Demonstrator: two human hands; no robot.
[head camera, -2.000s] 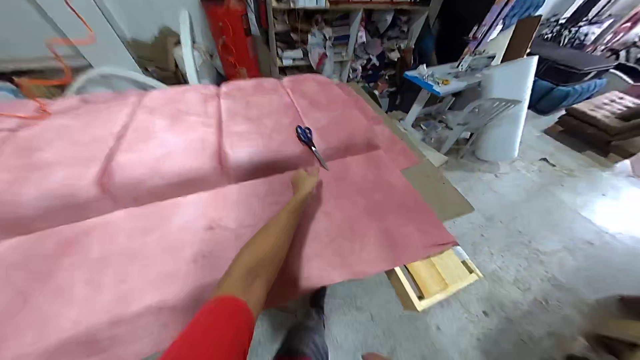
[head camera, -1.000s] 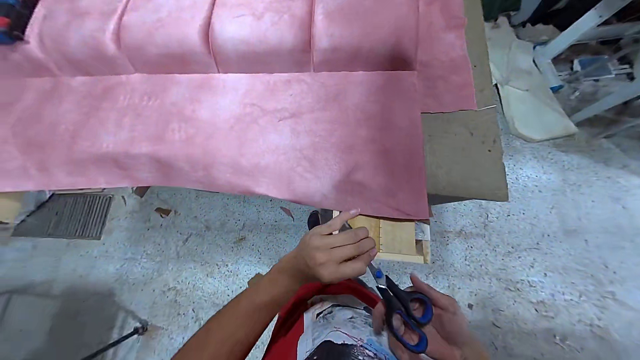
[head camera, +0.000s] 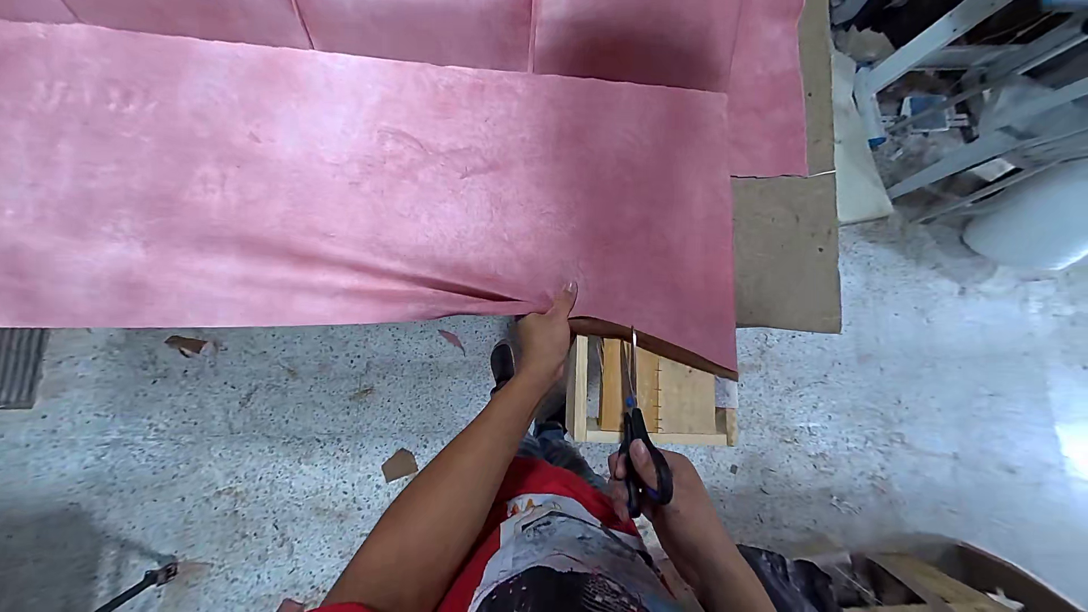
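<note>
A large piece of pink fabric (head camera: 408, 187) hangs slightly over the near edge of the work surface. My left hand (head camera: 548, 331) pinches its near edge, thumb on top, and folds run leftward from the grip. Lower and to the right, my right hand (head camera: 663, 493) holds scissors (head camera: 631, 425) with dark handles, thumb and fingers in the loops. The narrow blades point at the fabric's near edge, with the tip at or just by it; whether they touch cannot be told. Another pink piece with seams (head camera: 425, 30) lies beyond the front piece.
Brown board (head camera: 786, 255) sticks out from under the fabric at the right. A wooden frame or drawer (head camera: 663, 438) stands below the near edge. A white metal frame (head camera: 952, 51) and a white rounded object (head camera: 1028, 217) are at the right. Scraps (head camera: 399, 465) lie on the speckled floor.
My left hand has moved from the scissors to the fabric's edge. The scissors, lying on the fabric two seconds ago, are in my right hand, now pointing up toward the edge.
</note>
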